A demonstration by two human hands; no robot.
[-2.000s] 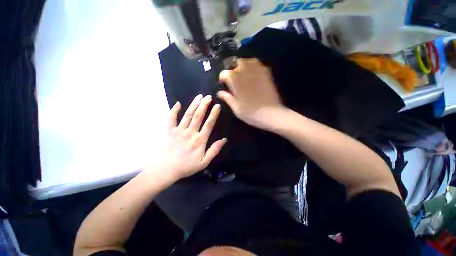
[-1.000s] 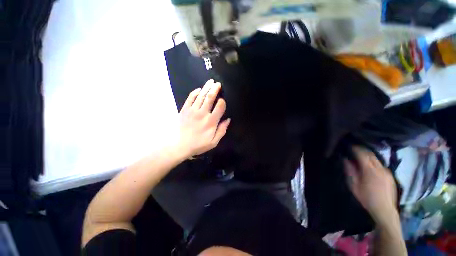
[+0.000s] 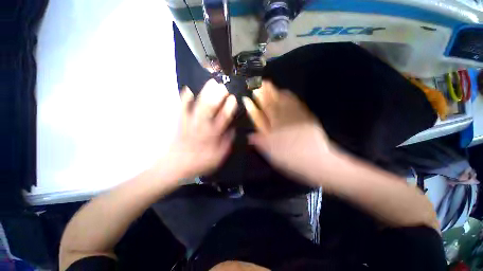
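A large black garment panel (image 3: 339, 95) lies under the head of the white and blue sewing machine (image 3: 339, 24) and spreads right over the bed. Its left part shows beside the presser foot (image 3: 226, 78). My left hand (image 3: 206, 124) rests on the fabric just below and left of the foot. My right hand (image 3: 288, 124) is on the fabric just below and right of the foot. Both hands are blurred, palms down, with fingertips close to the needle area. Whether the fingers pinch the cloth cannot be told.
A long black pile of cut pieces (image 3: 18, 106) runs along the left edge of the white table (image 3: 100, 106). An orange fuzzy bundle (image 3: 433, 100) and yellow and red rings (image 3: 459, 86) lie at the right. Black and white scraps (image 3: 450, 204) hang at the lower right.
My right hand has come up from the lower right to the foot. My left hand stays beside the foot. The panel's right part has shifted and spread to the right. The view has shifted.
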